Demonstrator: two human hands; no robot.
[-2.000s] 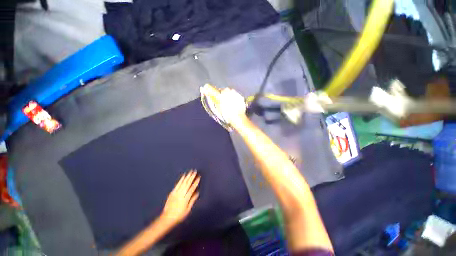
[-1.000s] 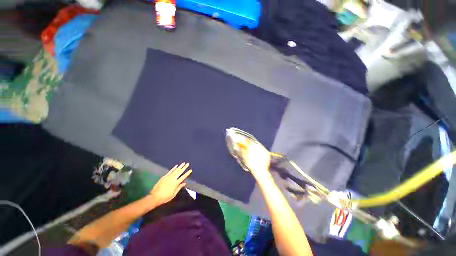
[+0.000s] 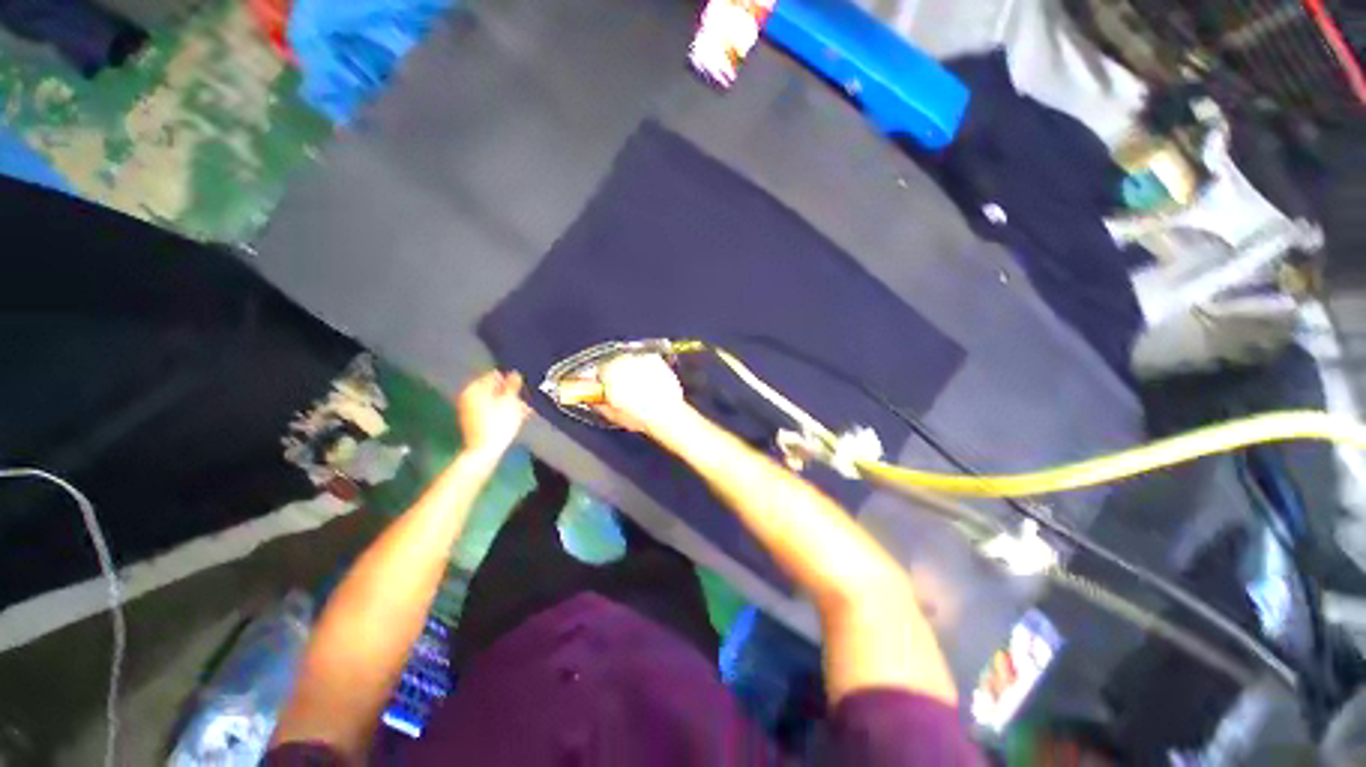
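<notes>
A dark navy skirt panel point(image 3: 734, 255) lies flat on the grey ironing table cover point(image 3: 405, 195). My right hand point(image 3: 641, 393) is closed on the handle of the steam iron point(image 3: 577, 375), which rests on the panel near its lower left edge, tip pointing left. My left hand point(image 3: 492, 408) is at the table's near edge by the panel's left corner, just left of the iron tip. Its fingers are curled; whether they pinch the cloth edge is not clear.
A yellow steam hose point(image 3: 1109, 457) and black cable run from the iron to the right. A blue bolster point(image 3: 869, 68) and a red and white packet point(image 3: 730, 38) lie along the far edge. Dark cloth point(image 3: 1034, 195) is heaped beyond. A printed item point(image 3: 1016, 670) is at lower right.
The view has turned, so the table appears rotated. The iron has moved along the panel toward its left near corner. My left hand has gone from flat with spread fingers to curled near the iron tip.
</notes>
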